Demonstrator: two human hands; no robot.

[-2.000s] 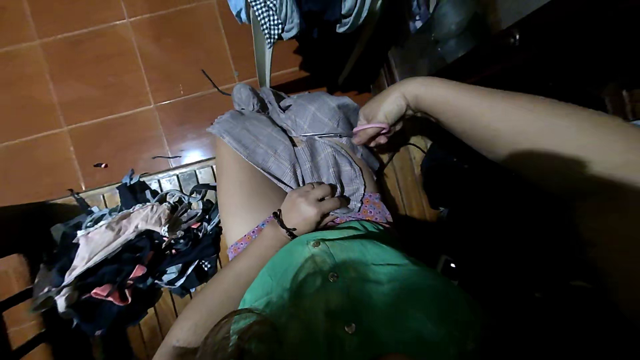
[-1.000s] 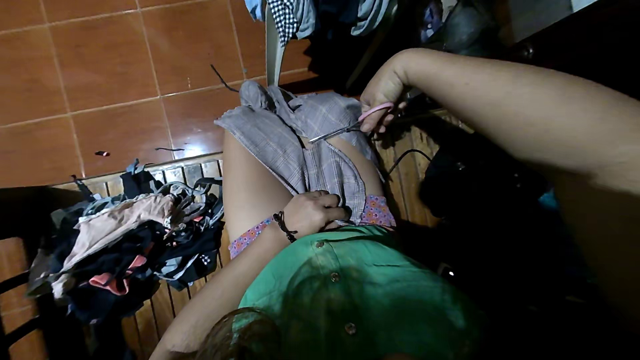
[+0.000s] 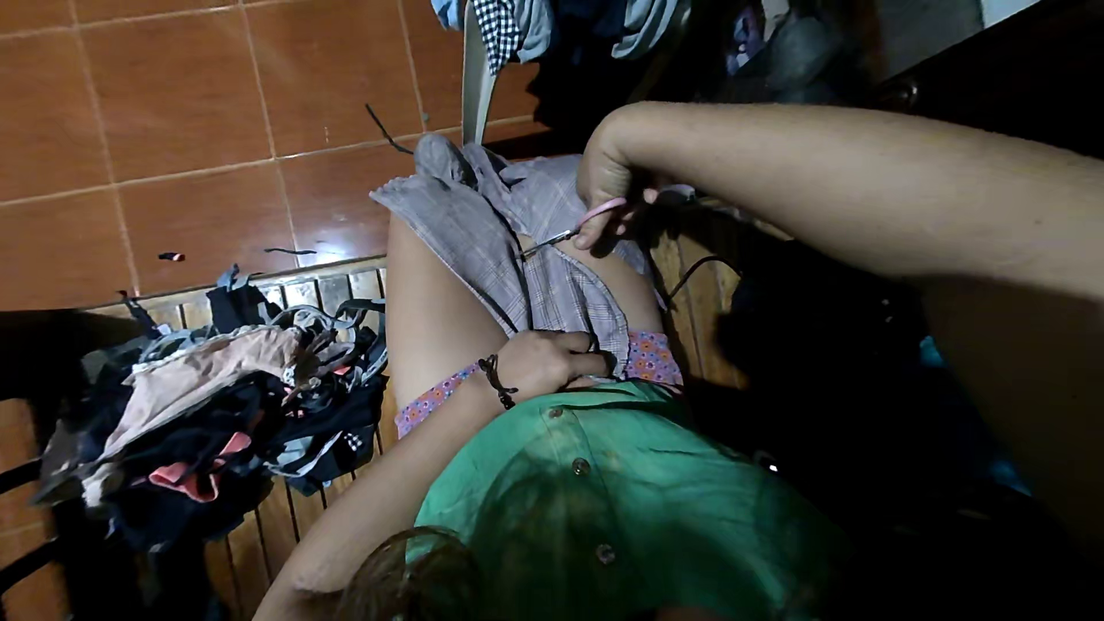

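A grey plaid cloth [image 3: 466,224] lies across my bare thighs, bunched at its far end. My left hand [image 3: 548,358], with a dark cord bracelet at the wrist, grips the near edge of the cloth close to my green shirt. In my right hand [image 3: 608,203] is a pair of scissors [image 3: 565,235] with pink handles. Their blades point left and lie at the cloth, over a gap where skin shows. How far the blades are apart cannot be told.
On the slatted wooden bench [image 3: 276,517] to the left lies a pile of fabric scraps [image 3: 207,388]. Clothes [image 3: 535,30] hang over a pale chair or frame [image 3: 476,86] at the top. Dark strips and a small scrap lie on the tiled floor [image 3: 181,95]. The right side is very dark.
The scissors, hidden but for the pink handle two seconds ago, now show their blades at the cloth. My right hand has shifted over the cloth; my left hand stays at its near edge.
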